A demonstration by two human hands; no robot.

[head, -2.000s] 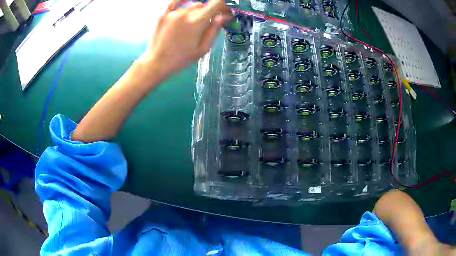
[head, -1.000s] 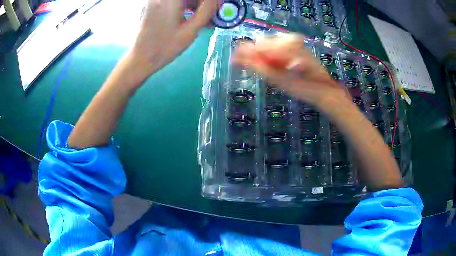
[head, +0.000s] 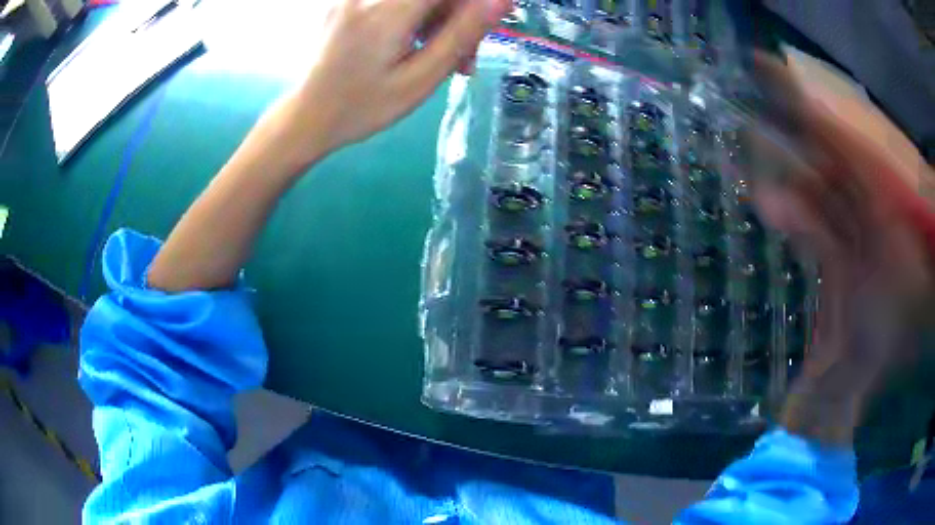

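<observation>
A clear ribbed blister tray (head: 437,308) lies in front of me, with rows of dark discs, likely speaker drivers (head: 516,198), standing in its slots. The left column shows a gap below its top disc. My left hand (head: 374,77) is at the tray's upper left corner, fingertips bent together near the top edge; whether a disc is between them is hidden. My right hand (head: 830,215) is strongly blurred over the tray's right side. What it holds cannot be told; a blurred red shape shows beside it.
A second blister tray (head: 566,23) with discs lies behind. White paper (head: 108,97) is at the left on the green mat (head: 328,246). A blue tape line (head: 128,169) runs beside it. A red line crosses between the trays.
My right hand rose from the bench's lower right to over the tray, then swung right. A green-centred disc seen at my left fingertips is no longer visible there. The view has shifted slightly.
</observation>
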